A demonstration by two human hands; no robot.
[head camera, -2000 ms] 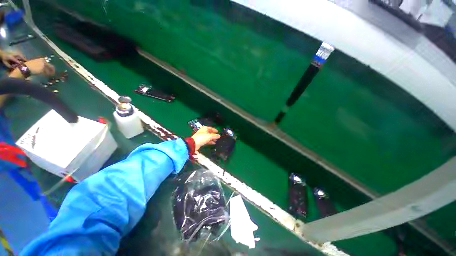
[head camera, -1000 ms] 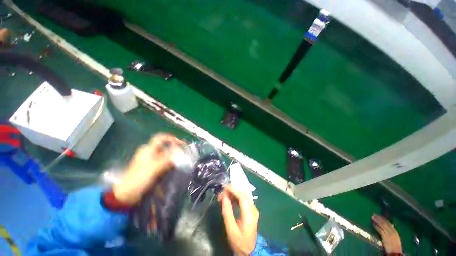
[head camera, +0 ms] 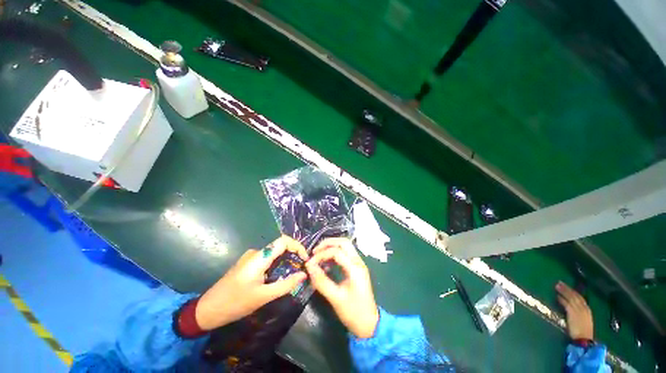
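My left hand (head camera: 252, 285) holds a dark phone unit (head camera: 283, 268) over the bench's near edge, its circuit-board end showing between thumb and fingers. My right hand (head camera: 342, 280) is at the unit's right side, thumb and index fingertip pinched together at the board end. Whether a thin cable is in that pinch is too small to tell. A clear plastic bag of dark cables (head camera: 310, 204) lies on the bench just beyond both hands, with thin strands at its near end.
Green belt beyond the chipped white rail (head camera: 292, 143) carries several phone units, one at the centre (head camera: 364, 135). White bottle (head camera: 182, 87) and white box (head camera: 95, 131) stand left. White cloth (head camera: 371, 232), dark stick (head camera: 467, 302) and small clear bag (head camera: 495, 309) lie right. Another person's hand (head camera: 575, 312) is far right.
My left hand reached to the belt earlier and has come back to the bench with a phone unit. My right hand has come into view and moved to meet it.
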